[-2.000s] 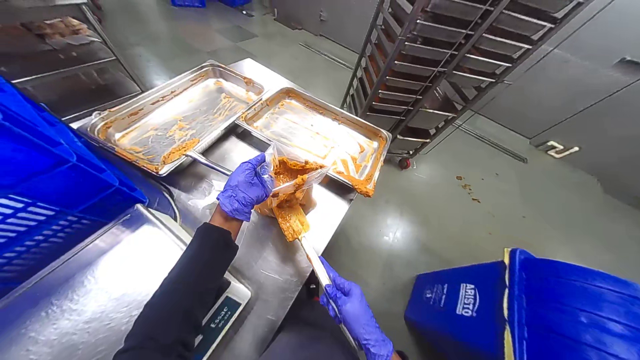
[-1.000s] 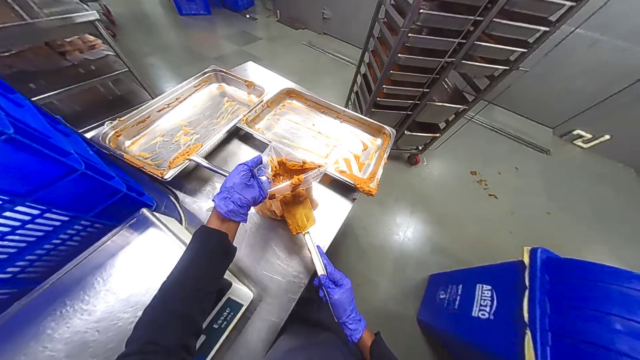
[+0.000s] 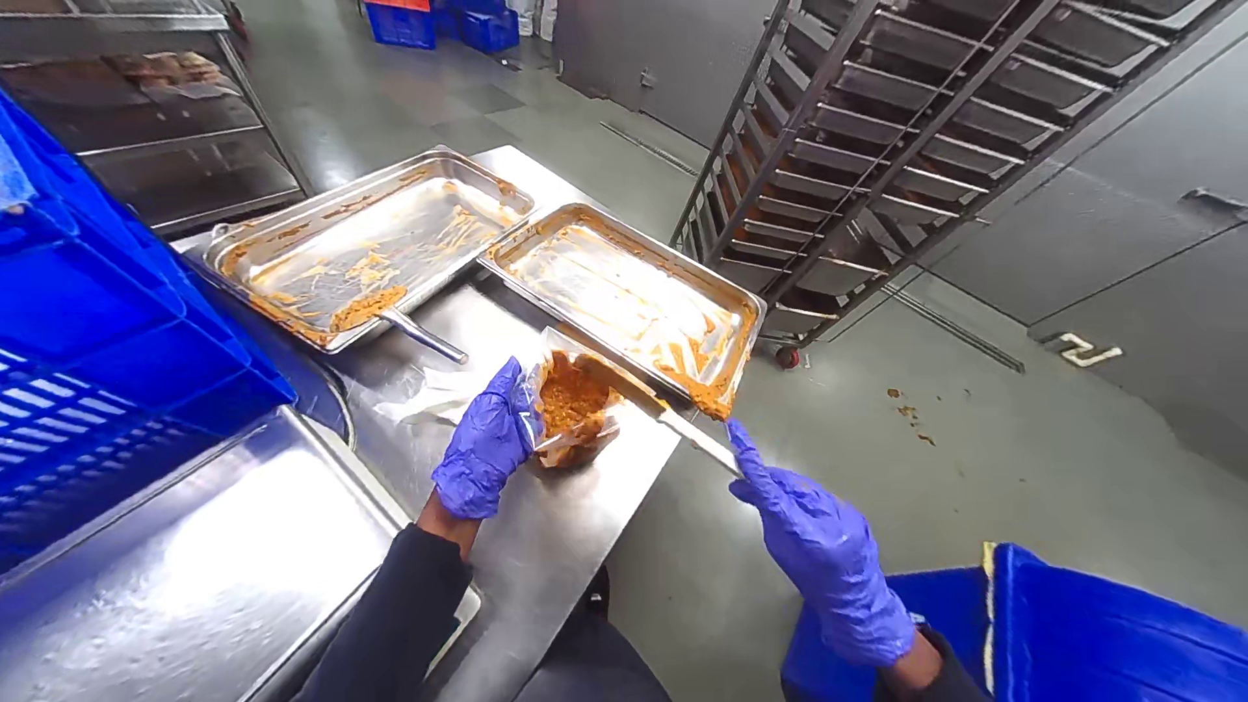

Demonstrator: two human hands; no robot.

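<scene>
My left hand (image 3: 483, 444), in a purple glove, grips the side of a clear plastic bag (image 3: 575, 400) with orange-brown paste inside, its mouth facing up. My right hand (image 3: 819, 546), gloved too, holds the white handle of a spatula (image 3: 697, 439); its paste-coated blade lies at the bag's right rim. Just beyond is a steel tray (image 3: 624, 292) smeared with paste, with a clump at its near right corner. A second smeared tray (image 3: 370, 234) stands to the left, and a metal-handled utensil (image 3: 424, 336) with a coated head rests in it.
Blue plastic crates (image 3: 127, 341) rise at the left beside a flat metal surface (image 3: 214, 556). A wheeled rack (image 3: 858, 156) of trays stands beyond the steel table (image 3: 546, 546). Blue containers (image 3: 1111, 624) are at the lower right. Brown spots mark the floor.
My right hand has moved up and to the right, and the spatula blade has shifted from the bag's near side to its right rim. My left hand still holds the bag.
</scene>
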